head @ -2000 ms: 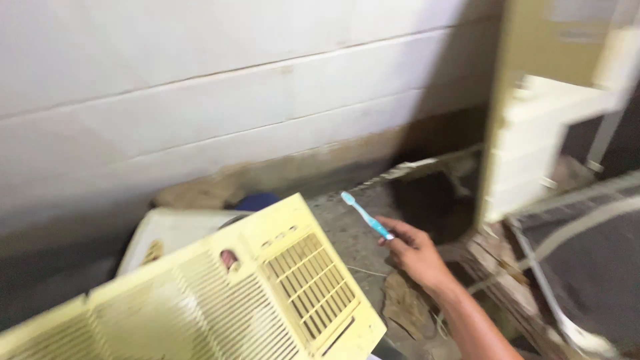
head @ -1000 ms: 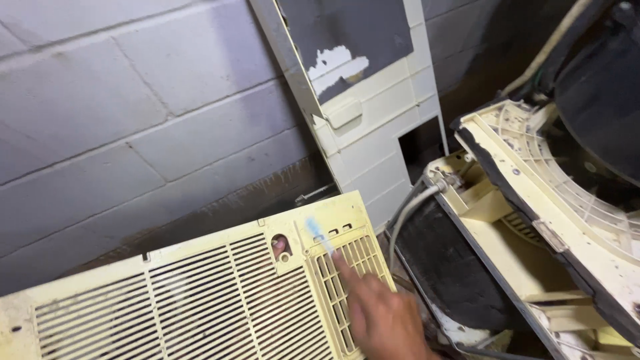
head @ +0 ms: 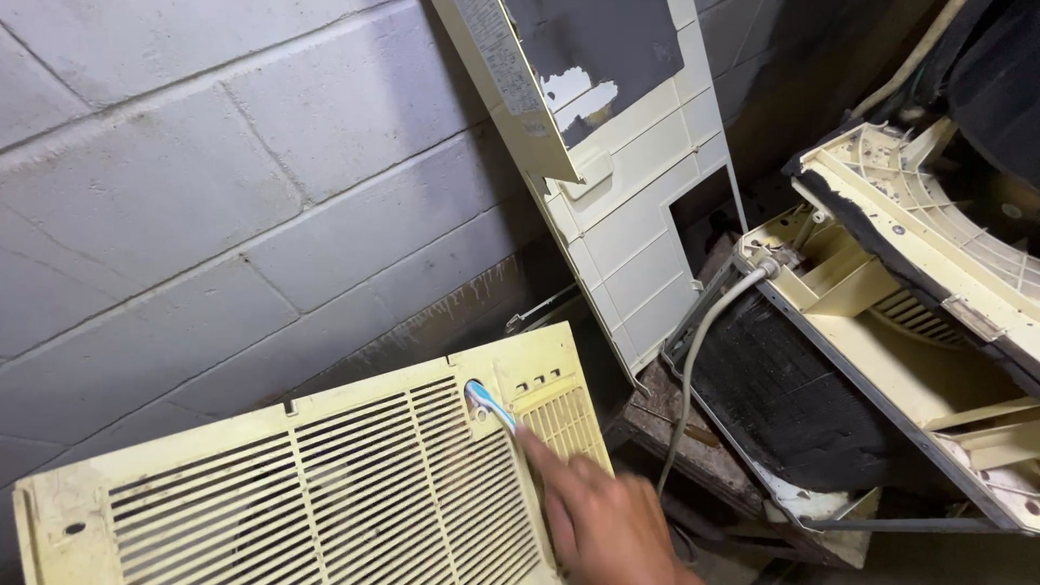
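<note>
My right hand [head: 597,504] grips a blue and white toothbrush [head: 494,404] near the lower right of the view. The brush head is at an oval opening in the upper right part of a yellowed plastic louvred grille panel [head: 366,366]; whether the bristles touch the plastic cannot be told. The panel lies tilted across the bottom, with long slats at left and a smaller grid section beside my hand. My left hand is not in view.
A painted block wall [head: 244,187] runs behind. A cream plastic cover [head: 642,219] with dark lining leans upright at centre. To the right are a cream plastic fan housing [head: 877,341], a grey hose [head: 691,366], a dark finned coil [head: 788,398] and a worn board [head: 691,447].
The toothbrush, held away from the panel two seconds ago, is now at the panel's oval opening. A second ago it was over the small slots to the right. The view has swung considerably.
</note>
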